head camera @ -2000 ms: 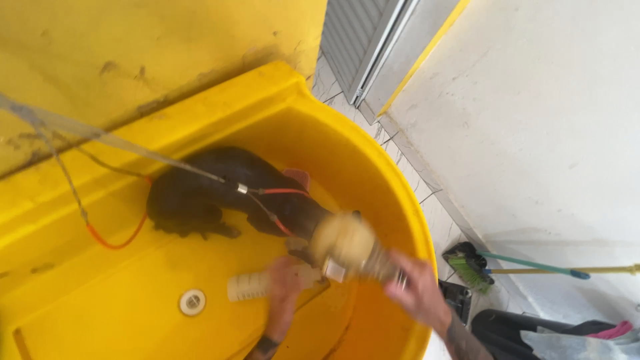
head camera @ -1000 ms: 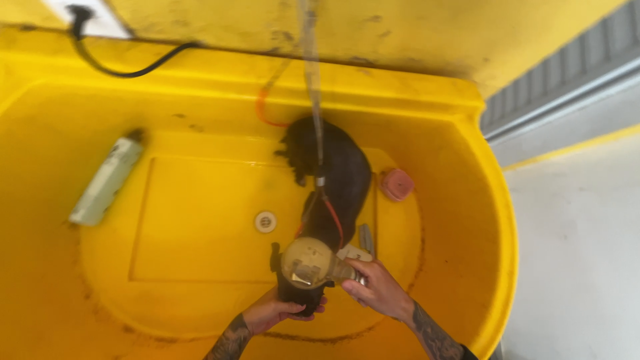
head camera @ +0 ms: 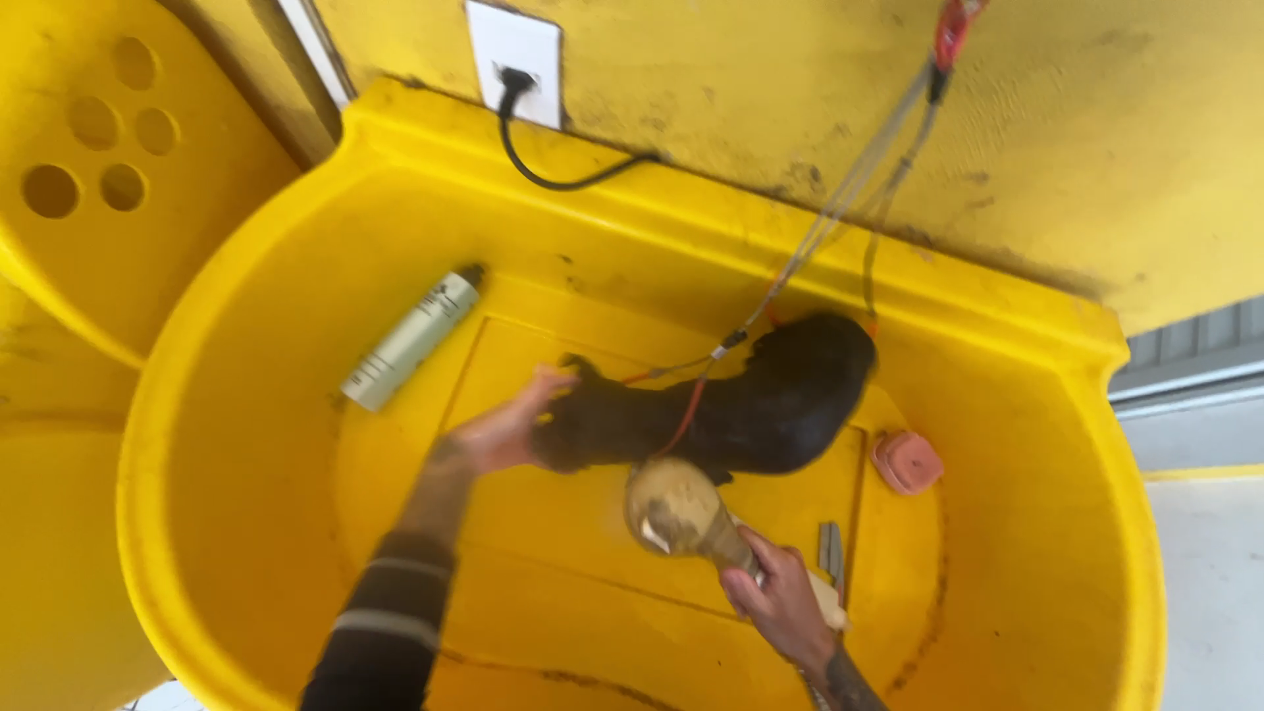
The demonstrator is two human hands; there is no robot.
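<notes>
A small black dog (head camera: 780, 405) stands in a yellow plastic tub (head camera: 1047, 444), its head toward the left. Around its body runs a thin red and grey restraint cord (head camera: 696, 410), which leads up to a red clip (head camera: 953, 35) by the wall. My left hand (head camera: 509, 425) touches the dog's head, with fingers apart around the muzzle side; the exact hold is blurred. My right hand (head camera: 780, 592) is closed on the handle of a shower head (head camera: 676, 509), whose round, worn head is just below the dog's chest and neck.
A pale green bottle (head camera: 410, 341) lies at the tub's left. Toward the right are a pink rubber brush (head camera: 907, 462) and a grey metal tool (head camera: 829, 558). A black plug (head camera: 515, 81) sits in a white wall outlet (head camera: 541, 39); its cable hangs behind the rim.
The dog's head now points left; a second ago it pointed toward me. My left hand has moved left with the head. The view has turned and shifted a lot.
</notes>
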